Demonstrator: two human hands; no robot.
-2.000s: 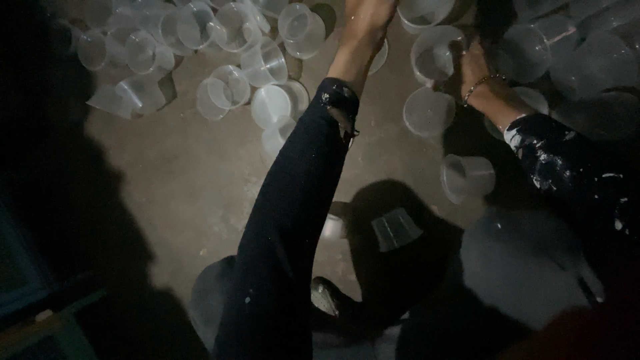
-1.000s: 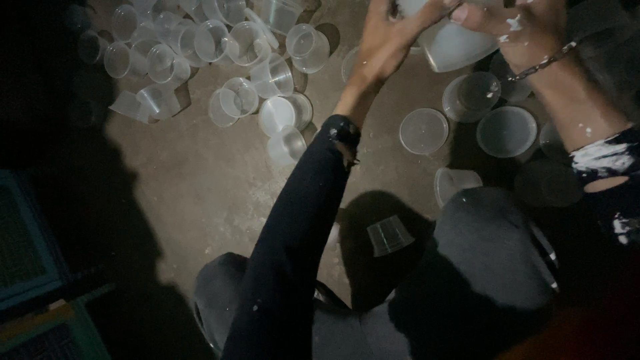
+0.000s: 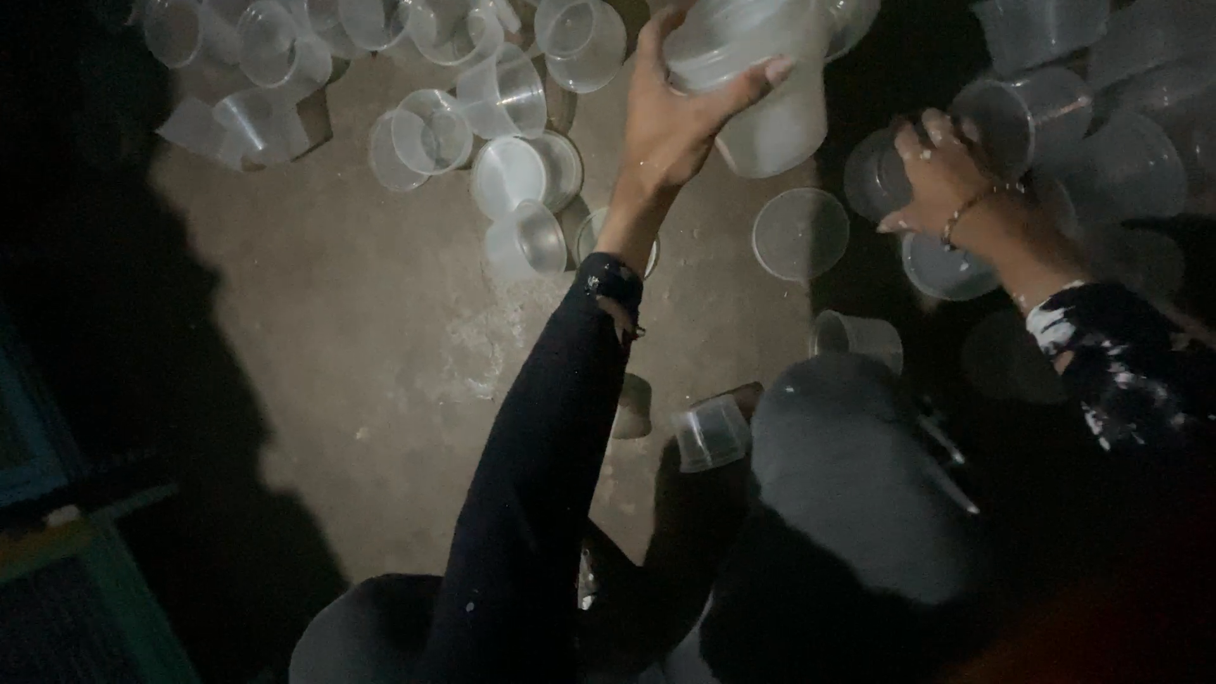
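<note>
My left hand [image 3: 679, 119] grips a stack of translucent plastic tubs [image 3: 774, 104] at the top centre, thumb along its near side. My right hand [image 3: 950, 176], with a beaded bracelet at the wrist, is spread over clear plastic tubs at the right. One tub [image 3: 1021, 119] lies just beyond its fingers, and a round tub or lid [image 3: 950, 266] is beneath the wrist. Whether the fingers have closed on any tub is unclear. A flat round clear lid [image 3: 801, 234] lies on the floor between my hands.
Many clear tubs [image 3: 432, 133] lie scattered at the upper left. A small cup [image 3: 712, 434] and a tub on its side [image 3: 860, 340] lie by my knee [image 3: 855, 456]. More tubs [image 3: 1111, 171] sit in shadow at the right. A green-edged frame [image 3: 133, 589] stands at lower left.
My right hand has left the tubs that both hands held and moved right, down to the floor tubs. My left hand still holds its tubs.
</note>
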